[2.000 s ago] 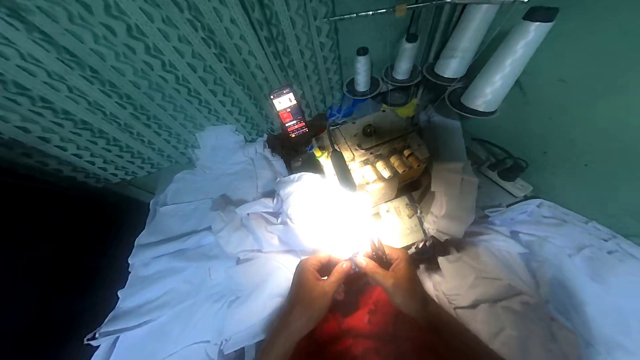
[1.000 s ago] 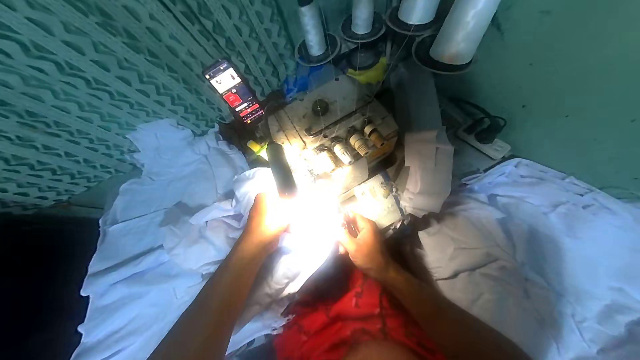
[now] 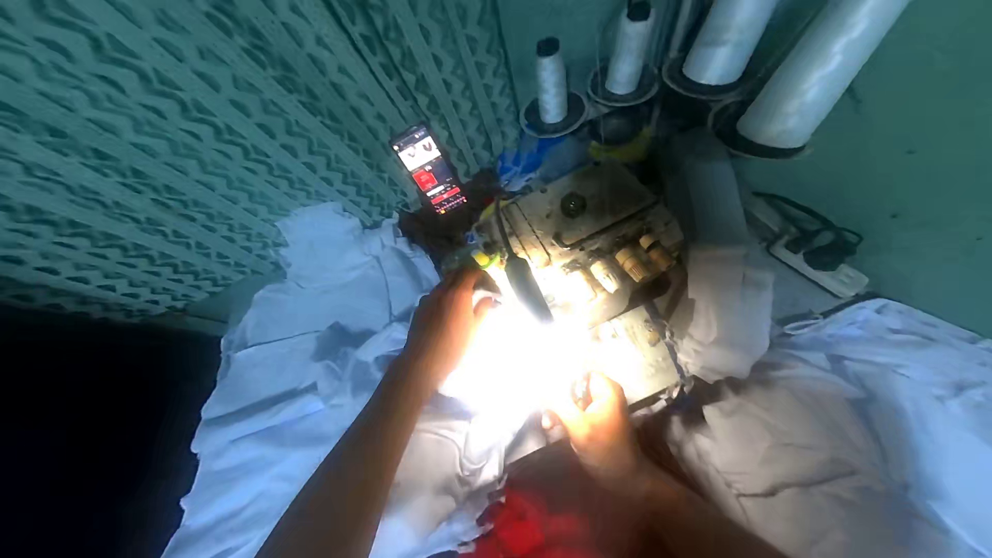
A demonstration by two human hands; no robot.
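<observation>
An overlock sewing machine (image 3: 597, 225) with several tension knobs stands in front of me, and a black lamp (image 3: 527, 288) throws a strong glare over its work area. My left hand (image 3: 448, 322) is at the left of the glare, beside the machine, its fingers bent; what they touch is washed out. Nearer to me, my right hand (image 3: 595, 415) is at the machine's front edge with thumb and fingers close together, and the glare hides whether cloth is between them. White cloth (image 3: 310, 387) lies left of my left forearm.
Cones of white thread (image 3: 552, 89) stand behind the machine. A lit phone (image 3: 430, 170) leans at the back left. A power strip (image 3: 818, 263) with a plug lies at the right. More pale cloth (image 3: 806, 434) is heaped right of my right arm, and a green patterned wall (image 3: 194, 116) rises behind.
My hands were together at the front two seconds ago and are now apart. My left hand has moved away from me, toward the machine's left side.
</observation>
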